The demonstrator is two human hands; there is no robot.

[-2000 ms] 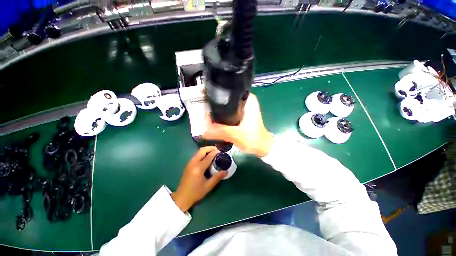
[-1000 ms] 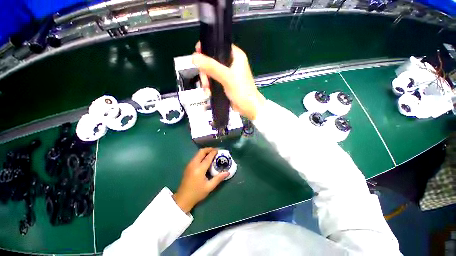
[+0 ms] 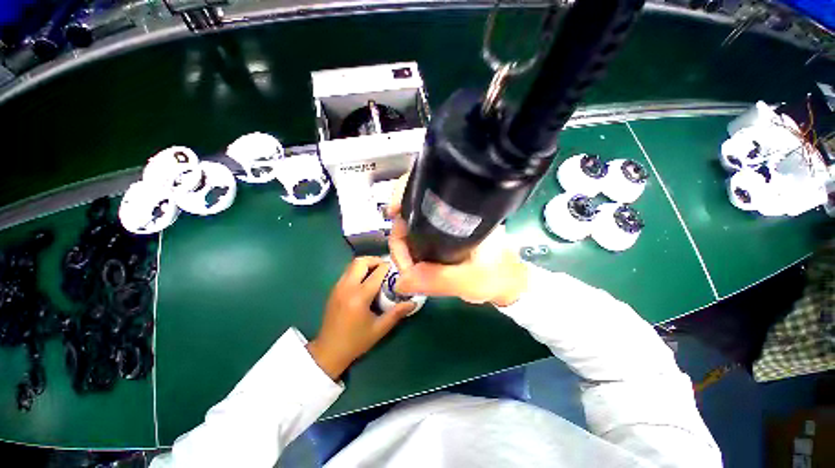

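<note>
My left hand (image 3: 351, 315) is closed around a white housing (image 3: 411, 303) with a dark fitting in it, on the green mat in front of the screw feeder. My right hand (image 3: 469, 274) grips the lower end of the black electric screwdriver (image 3: 451, 215), which is tilted over the housing. The screwdriver and my fingers hide its tip and most of the housing's top. The white screw feeder (image 3: 372, 151) stands just behind, its top compartment open.
Loose white housings (image 3: 209, 188) lie left of the feeder. Black plastic parts (image 3: 108, 302) are piled far left. Several white subassemblies (image 3: 615, 228) and small clear pieces (image 3: 534, 251) lie right. White cylinder housings with wires (image 3: 776, 183) are far right.
The screwdriver has moved from the feeder's front to over the housing, tilting right at its top. My right hand has come down near my left hand, which still holds the housing.
</note>
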